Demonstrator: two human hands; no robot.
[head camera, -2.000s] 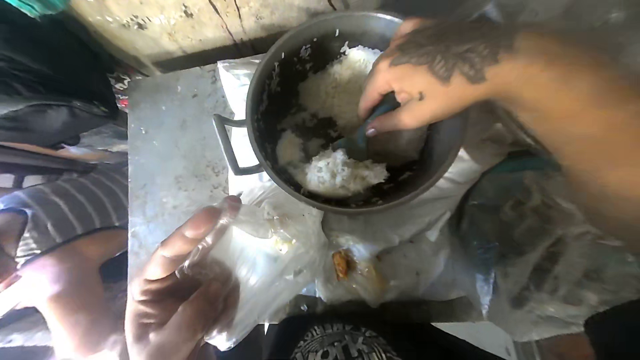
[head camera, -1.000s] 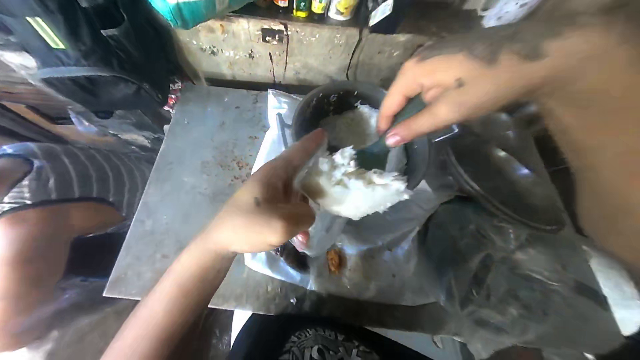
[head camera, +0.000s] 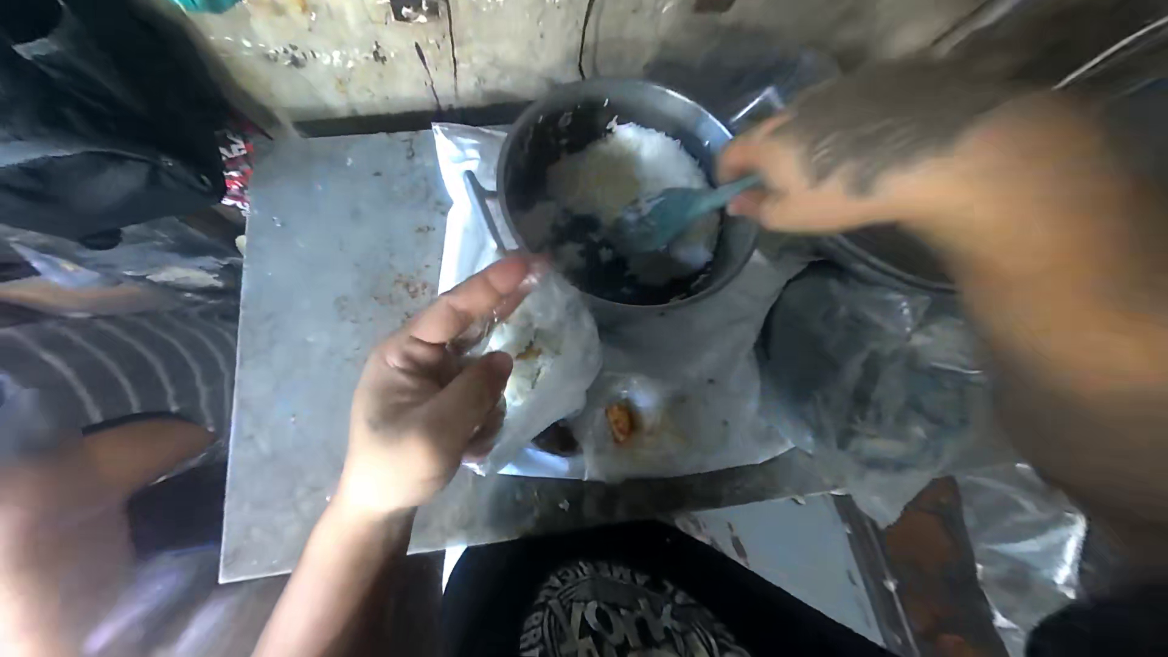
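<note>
My left hand (head camera: 433, 383) holds a clear plastic bag (head camera: 570, 365) with white rice in it, just below the near left rim of a dark metal pot (head camera: 630, 297). The fingers of my right hand (head camera: 776, 178) are closed on the handle of a teal plastic spoon (head camera: 680, 214), whose head is down in the pot at the cooked white rice (head camera: 652, 151). A small orange-brown piece of food (head camera: 620, 422) lies on plastic sheeting in front of the pot.
The metal table (head camera: 319, 274) has rust marks left of the pot. A plastic bag (head camera: 876, 374) with unclear contents and part of a round dark pan (head camera: 890, 251) are at the right. Beyond stands a stained wall (head camera: 511, 55). A person's leg (head camera: 137, 452) and a black bag (head camera: 100, 137) are at left.
One second ago a big mass of rice was at the spoon and the bag's mouth, above the pot's near rim. Now the spoon is back inside the pot and rice shows in the bag. The view has shifted.
</note>
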